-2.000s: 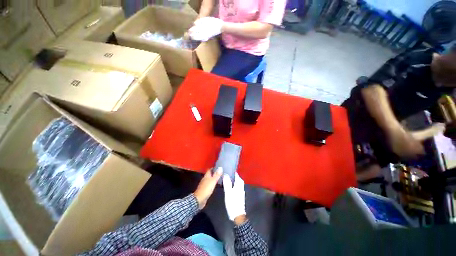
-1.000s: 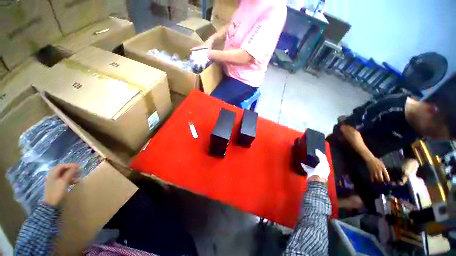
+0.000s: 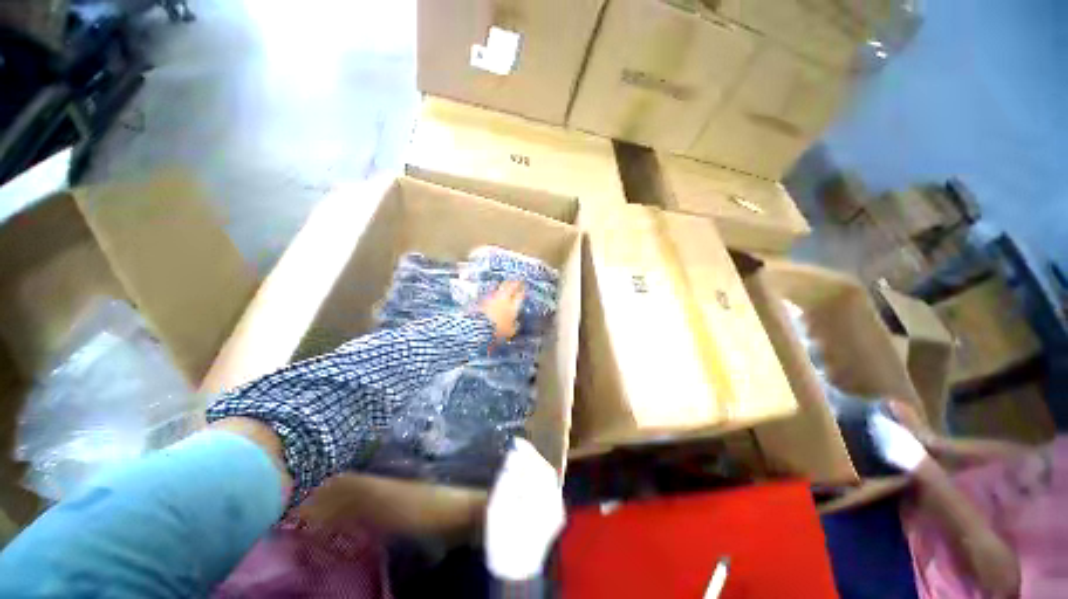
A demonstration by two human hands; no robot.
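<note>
The open packing carton (image 3: 572, 351) holds dark housings in shiny clear bubble bags (image 3: 469, 404). My bare left hand (image 3: 504, 310) reaches into the carton and lies on the bagged pieces near the far side. Its fingers are partly hidden, so a grip on a piece cannot be told. My white-gloved right hand (image 3: 524, 509) is blurred at the carton's near right corner, beside the red table. Its fingers are not clear and no piece shows in it.
The red table (image 3: 691, 538) carries a thin white stick (image 3: 717, 576). A closed carton (image 3: 691, 316) stands right of the packing carton, more behind. At left, an open carton (image 3: 164, 257) holds whitish empty bags (image 3: 100, 398). A person in pink (image 3: 995, 515) works by another open carton (image 3: 820, 433).
The view has swung left to the cartons. My left hand has reached deeper into the packing carton. My right hand has left the black housings on the table, which are out of view.
</note>
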